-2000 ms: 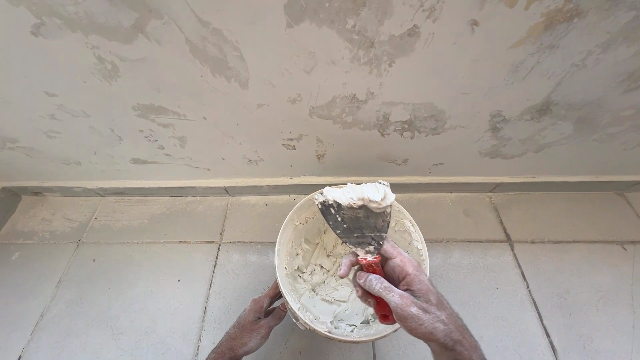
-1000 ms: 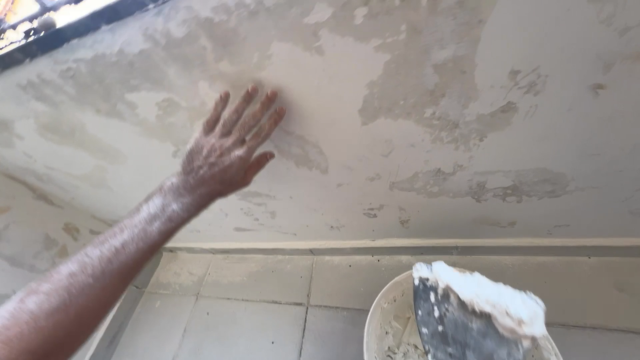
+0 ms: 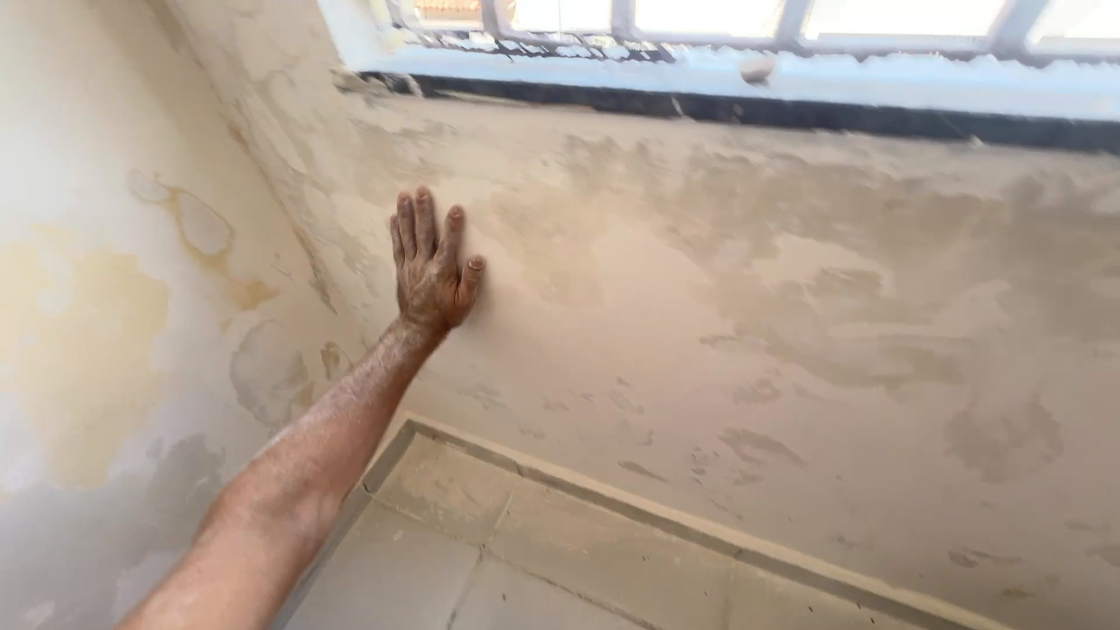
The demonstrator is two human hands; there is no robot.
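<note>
My left hand [image 3: 430, 267] lies flat against the patched plaster wall [image 3: 630, 324], close to the corner, palm to the surface and fingers pointing up. It holds nothing, and its thumb stands out to the right. White dust coats the skin of the forearm. Grey and beige patches of filler mark the wall around the hand. Out of the frame are my right hand, the putty knife and the bucket.
A side wall [image 3: 79, 350] with yellow and grey stains meets this wall at the left. Above runs a dark window sill edge [image 3: 612, 98] under a barred window. Below are a low tiled skirting [image 3: 630, 503] and floor tiles [image 3: 560, 560].
Two seconds ago my left hand was at the bucket; it then went to the wall and is now nearer the corner. The view has swung left and up, leaving the bucket and loaded putty knife outside it.
</note>
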